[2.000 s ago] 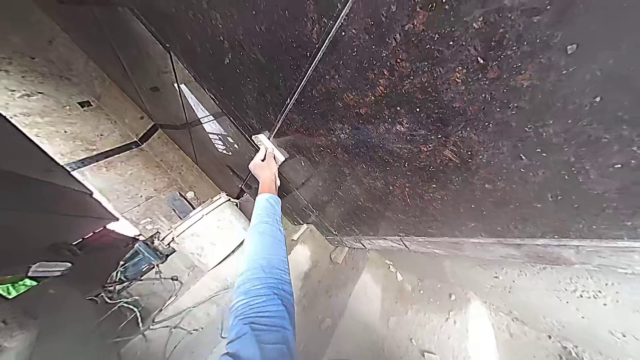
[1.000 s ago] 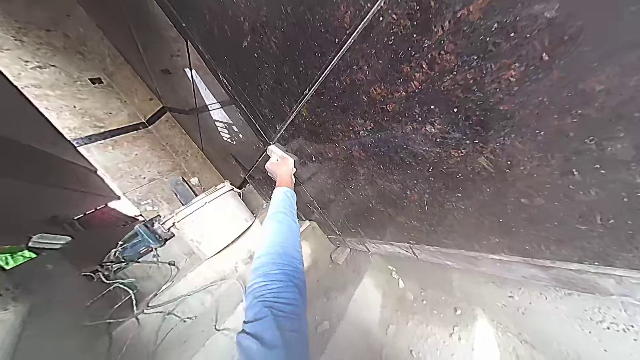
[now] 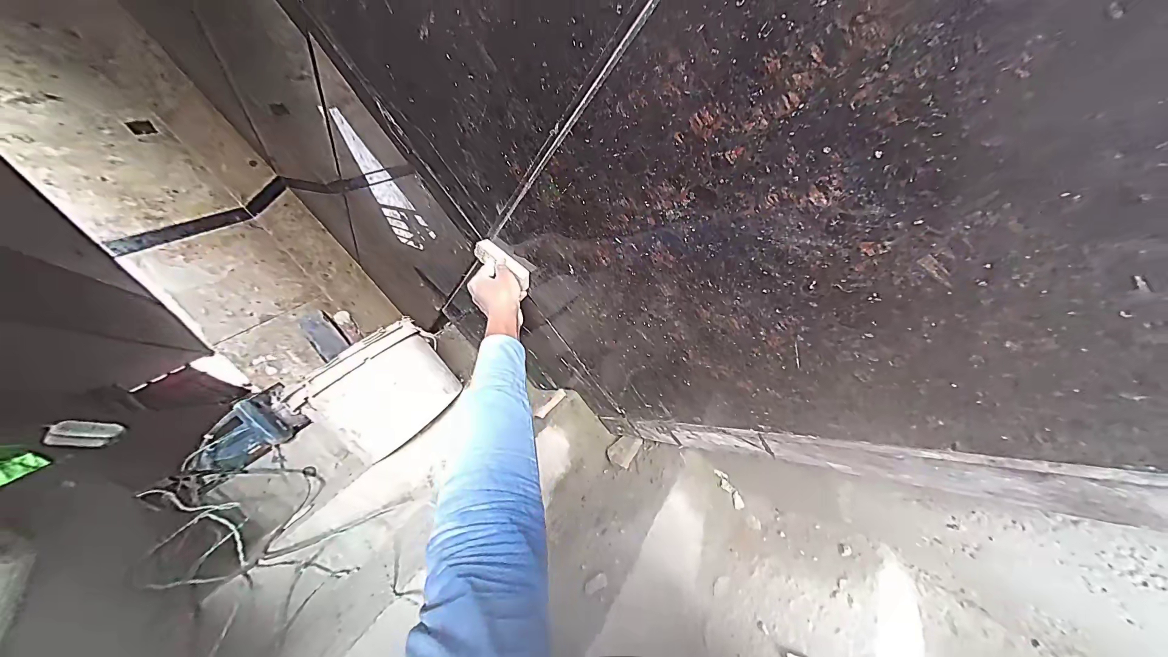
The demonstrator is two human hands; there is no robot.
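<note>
My left hand (image 3: pixel 497 290), at the end of a blue sleeve, is closed around a small pale block (image 3: pixel 509 263). The block lies against the dark speckled wall panel (image 3: pixel 776 228), at the lower end of a narrow diagonal joint (image 3: pixel 575 114), close to the wall corner. Below and left of the hand stands a whitish bucket (image 3: pixel 383 392), partly behind the forearm. My right hand is out of the picture.
A blue power tool (image 3: pixel 246 433) lies left of the bucket among tangled cords (image 3: pixel 219 534). Beige tiles with a dark band (image 3: pixel 192 233) cover the adjoining wall. Small debris (image 3: pixel 730 490) and a stone-like chunk (image 3: pixel 624 451) rest on the dusty floor.
My left hand stays closed on the pale block near the lower end of the joint. The view has shifted somewhat; no other plain change.
</note>
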